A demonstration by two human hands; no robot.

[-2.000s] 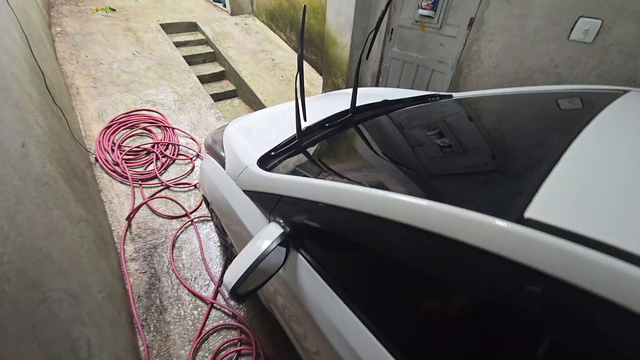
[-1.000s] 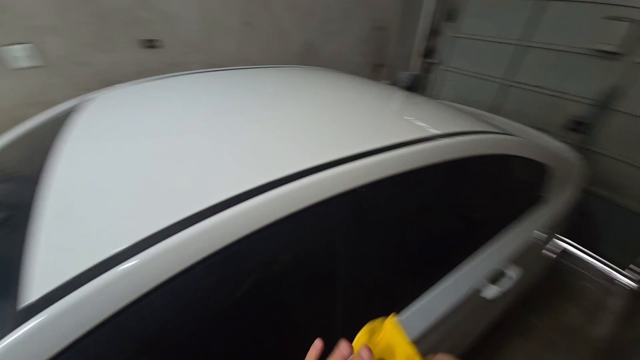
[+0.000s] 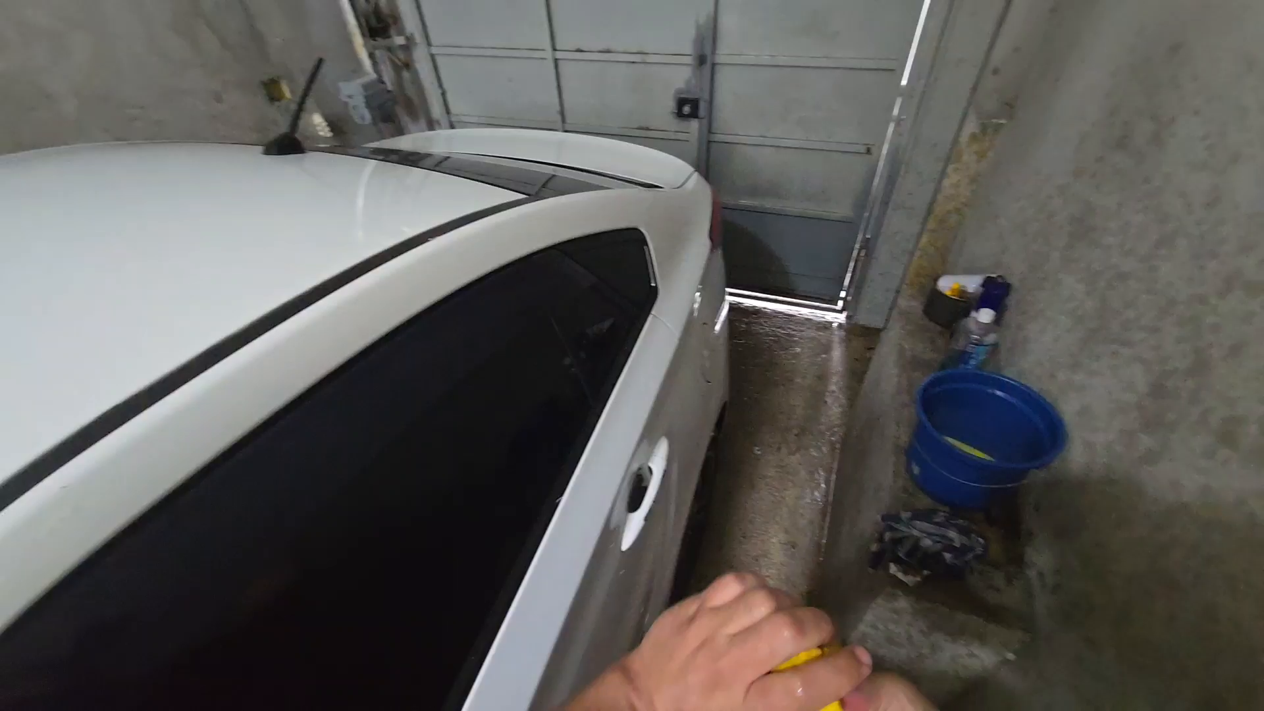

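Note:
At the bottom edge, my left hand (image 3: 741,647) is closed around a yellow cloth (image 3: 812,660), of which only a small part shows between the fingers. My right hand (image 3: 884,693) meets it from the right, close against the cloth, and is mostly cut off by the frame. Both hands are beside the white car (image 3: 592,474), low by its side. Its dark side window (image 3: 326,474) and white door handle (image 3: 645,494) lie left of and above the hands.
On a concrete ledge at the right stand a blue bucket (image 3: 973,484) with something yellow inside, a clear plastic bottle (image 3: 976,341) and a dark crumpled bundle (image 3: 928,543). Wet floor (image 3: 780,425) runs between car and ledge to a metal gate (image 3: 790,128). An antenna (image 3: 296,114) rises from the roof.
The view has swung from the car's front to its rear. My hands and the yellow cloth, absent two seconds ago, show at the bottom edge, the cloth now more tightly bunched.

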